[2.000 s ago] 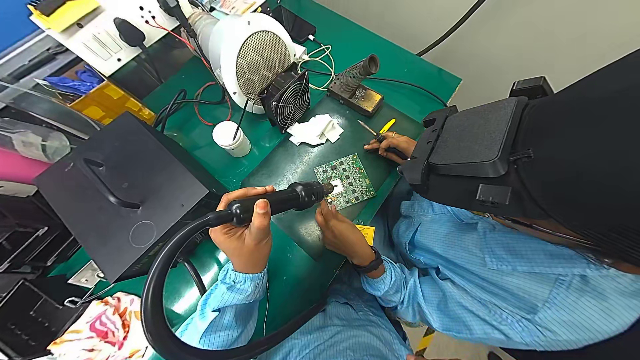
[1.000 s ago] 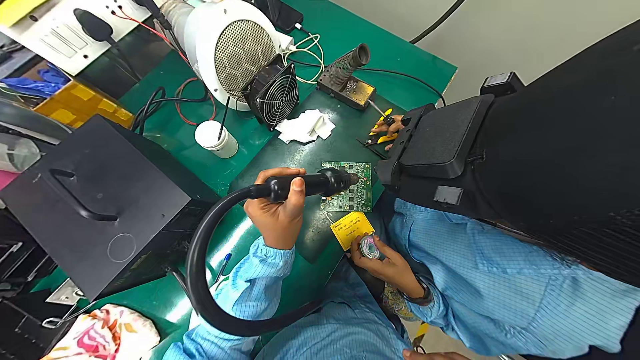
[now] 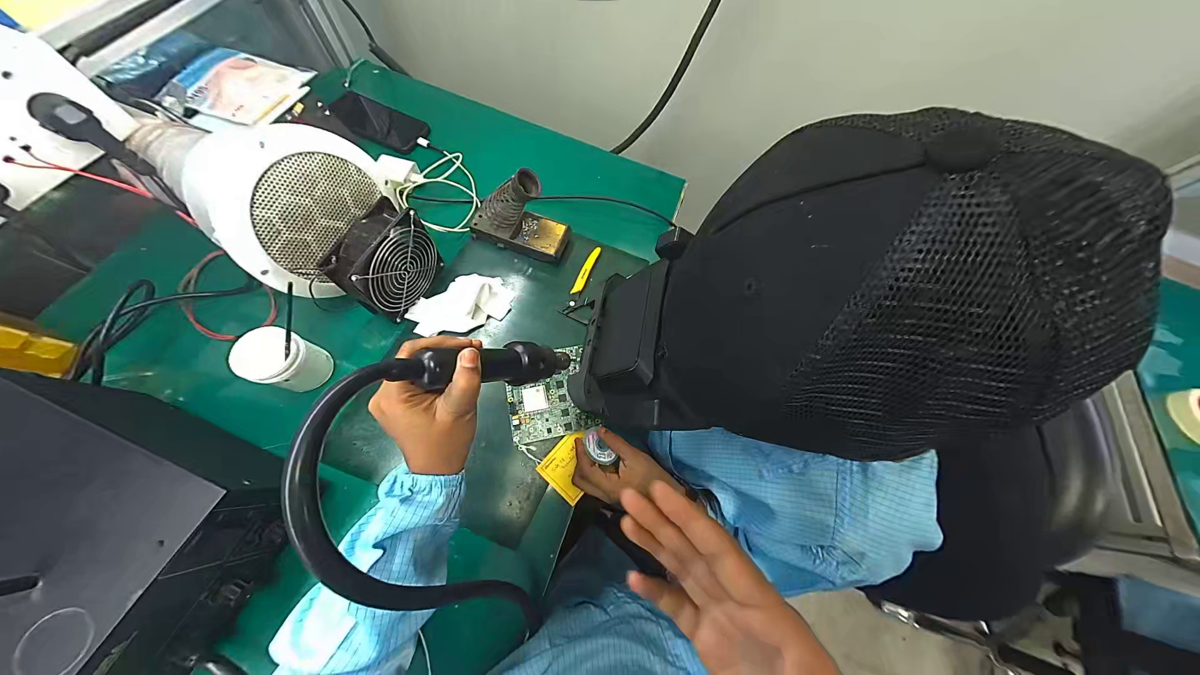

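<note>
My left hand (image 3: 429,408) grips the black handle of a hot-air tool (image 3: 487,366), whose thick black hose loops down toward my lap. Its nozzle points over a green circuit board (image 3: 547,410) lying on the dark mat. My right hand (image 3: 717,586) is raised in the lower middle with its fingers apart, holding nothing. Just beyond it, a co-worker's hand (image 3: 614,472) holds a small spool (image 3: 600,448) beside the board. A yellow tag (image 3: 562,469) lies between the board and that hand. The co-worker's black cap hides the board's right side.
A white extractor (image 3: 230,202) with a black fan (image 3: 394,267) stands behind the board, near crumpled white tissue (image 3: 461,305). Left of these is a white pot (image 3: 281,359). Farther back are a soldering iron stand (image 3: 520,220) and a yellow-handled tool (image 3: 586,270). A black box (image 3: 94,525) stands front left.
My right hand, not seen as a raised hand before, is now up with its fingers spread. The co-worker's capped head has moved in over the board. The view has shifted.
</note>
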